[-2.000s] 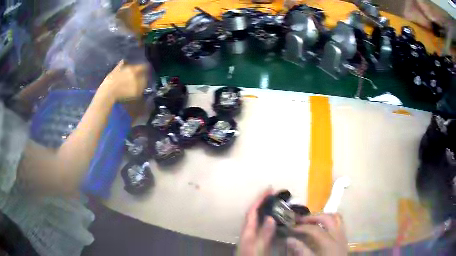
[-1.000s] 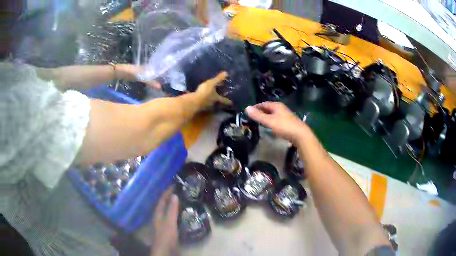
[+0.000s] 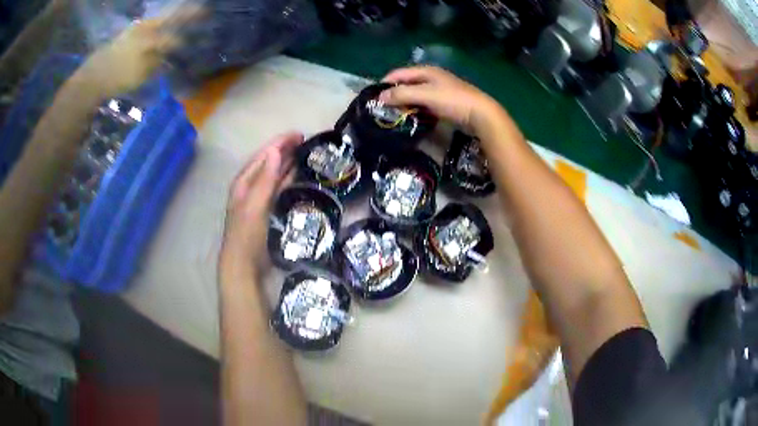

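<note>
Several round black camera housings (image 3: 403, 190) with silvery board modules and thin wires stand in a close group on the pale table, open sides up. My left hand (image 3: 253, 195) lies along the left side of the group, fingers stretched beside the housings at the upper left. My right hand (image 3: 432, 96) is on the far housing (image 3: 389, 116), fingers over its rim and board; its thumb is hidden. My right forearm partly covers the housing at the right (image 3: 470, 162).
A blue crate (image 3: 137, 200) with shiny round parts stands at the left, with another person's arm (image 3: 50, 141) over it. Grey metal brackets (image 3: 632, 79) and black units lie on the green surface (image 3: 499, 91). Dark units (image 3: 723, 333) are at the right edge. Orange tape (image 3: 532, 349) marks the table.
My left hand has moved up along the group's left side. My right hand has come down onto the far housing. The housings appear farther from the crate; the other person's arms have moved left.
</note>
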